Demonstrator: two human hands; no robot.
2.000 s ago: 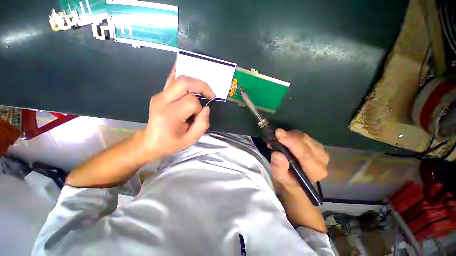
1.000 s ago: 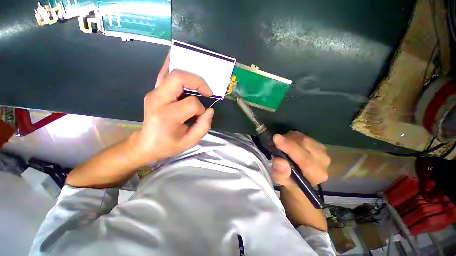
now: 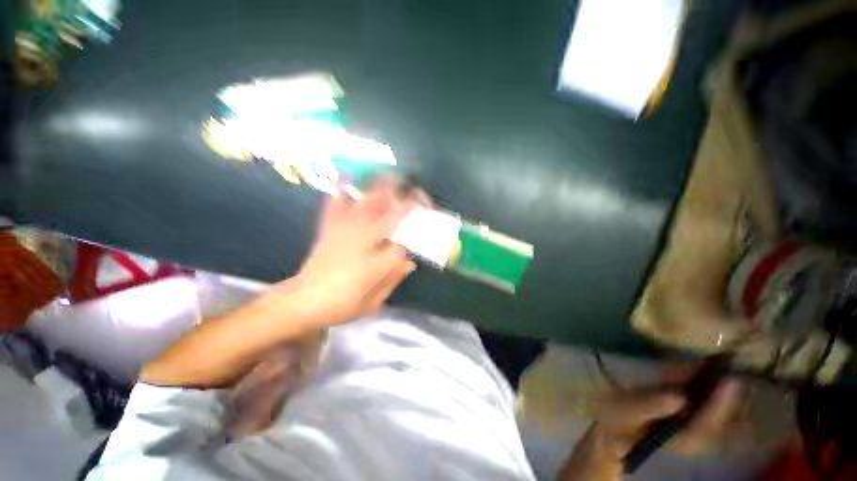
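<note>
The white LCD module (image 3: 429,235) lies end to end with a green circuit board (image 3: 493,256), with an orange strip at their joint. My left hand (image 3: 362,244) is around the module's left end, fingers at the far edge and thumb at the near edge; it hides that end. No solder wire can be made out. My right hand (image 3: 653,413) is blurred at the lower right, below the bench edge, closed on the dark handle of the soldering iron (image 3: 662,435). The iron's tip cannot be made out.
A glaring pile of white and green assemblies (image 3: 291,127) lies just beyond my left hand. More green boards (image 3: 61,33) are at the far left. White LCD modules (image 3: 622,52) lie at the back right. A cardboard box flap (image 3: 691,282) and a red-banded round container (image 3: 780,282) are at right.
My right hand has moved right and down with the iron, away from the joint. My left hand has shifted to the module's left end. The view has shifted, showing more of the bench's back.
</note>
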